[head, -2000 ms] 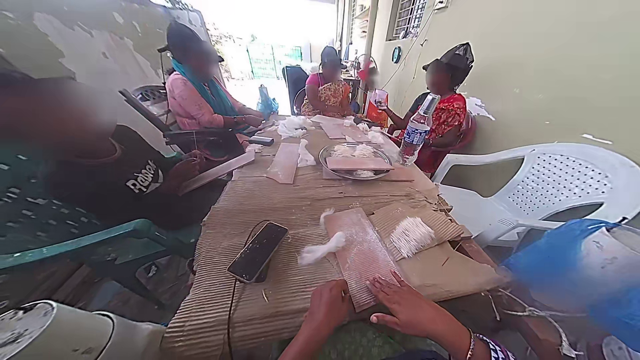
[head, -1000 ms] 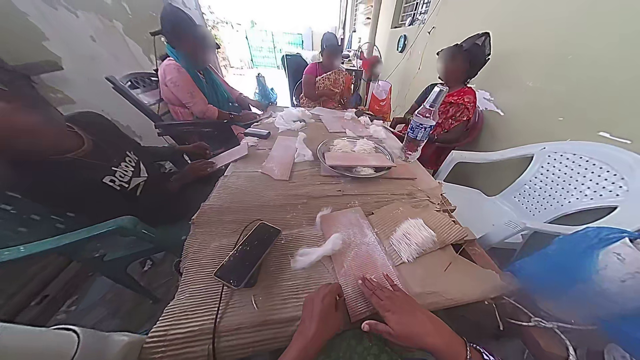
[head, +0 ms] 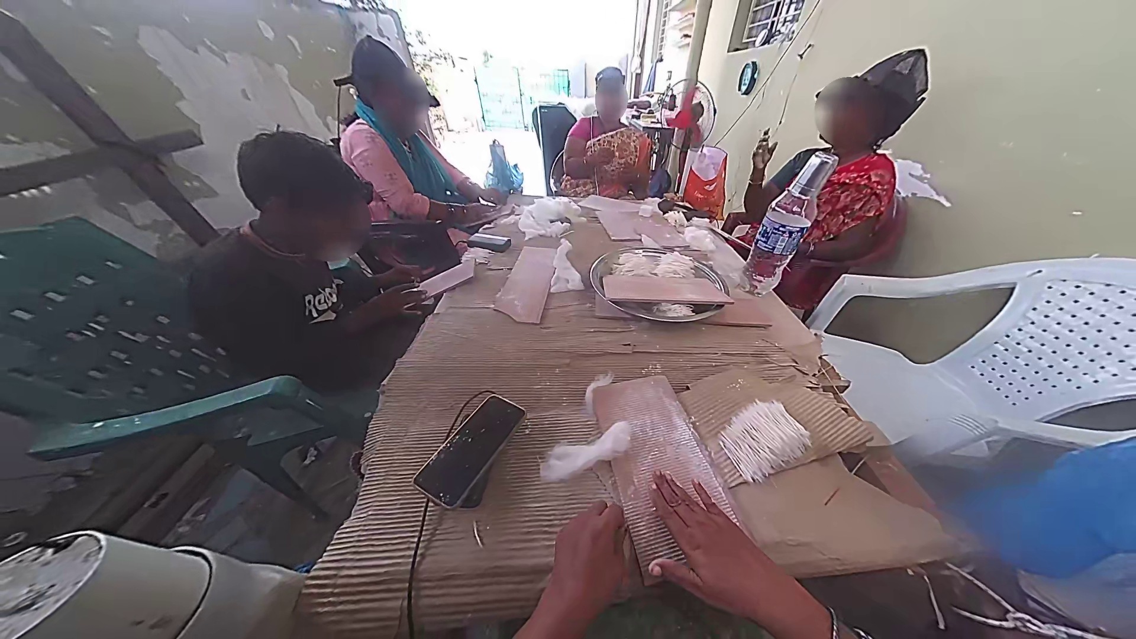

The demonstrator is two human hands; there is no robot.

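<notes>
A pinkish ribbed board (head: 652,444) lies lengthwise before me on corrugated cardboard (head: 506,355). My right hand (head: 710,541) rests palm down on its near part, fingers spread. At the board's left near edge is my left hand (head: 590,555), its fingers curled; whether it pinches anything is hidden. White cotton fluff (head: 586,453) touches the board's left side. To the right, a pile of thin white cotton wicks (head: 763,439) sits on a smaller cardboard piece (head: 834,426).
A smartphone (head: 469,451) with a cable lies left of the board. Farther back are a steel plate (head: 603,266) holding wicks and a board, another board (head: 528,284), and a plastic bottle (head: 781,231). Several people sit around the table. A white plastic chair (head: 1047,355) stands at the right.
The view has shifted, so the person at the left shows more fully, head bent over a board. My hands stay at the near end of the ribbed board.
</notes>
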